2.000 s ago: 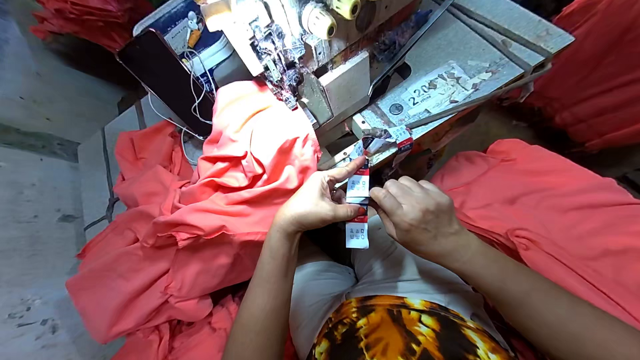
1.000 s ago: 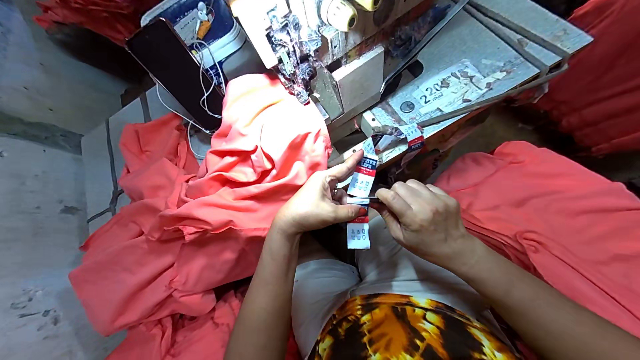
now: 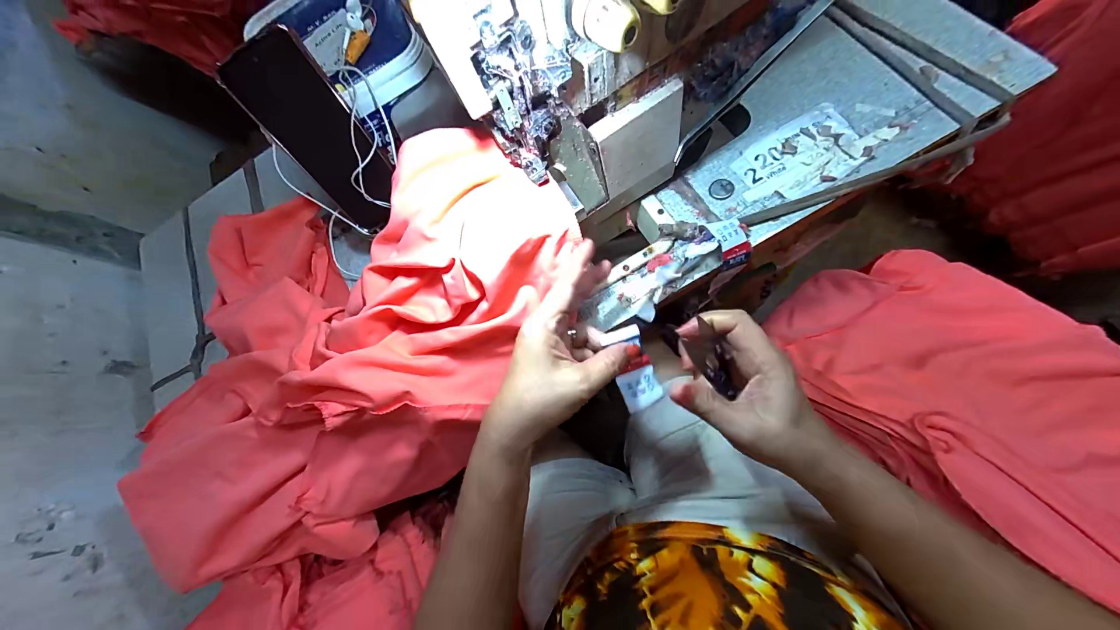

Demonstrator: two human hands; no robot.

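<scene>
Between the thumb and fingers of my left hand (image 3: 556,359) is a small white and red garment label (image 3: 640,385), which hangs over my lap. My right hand (image 3: 748,385), just to the right, holds a small dark tool, likely thread snips (image 3: 713,357), its pointed end up. The label and the tool are apart. Coral fabric (image 3: 420,324) lies left of my left hand, running up under the lit needle area of a sewing machine (image 3: 525,114). Another white and red label (image 3: 733,241) lies at the machine table's edge.
A smartphone (image 3: 306,122) with white earphone wires leans against a blue and white tub (image 3: 394,52). The worn machine table (image 3: 805,184) bears a printed sticker. More coral fabric (image 3: 980,394) is heaped at my right, and red fabric (image 3: 1050,140) lies beyond it.
My right hand has moved away from the labels, and the dark tool now shows plainly in it. My left fingers have spread upward, and less of the label strip shows in that hand.
</scene>
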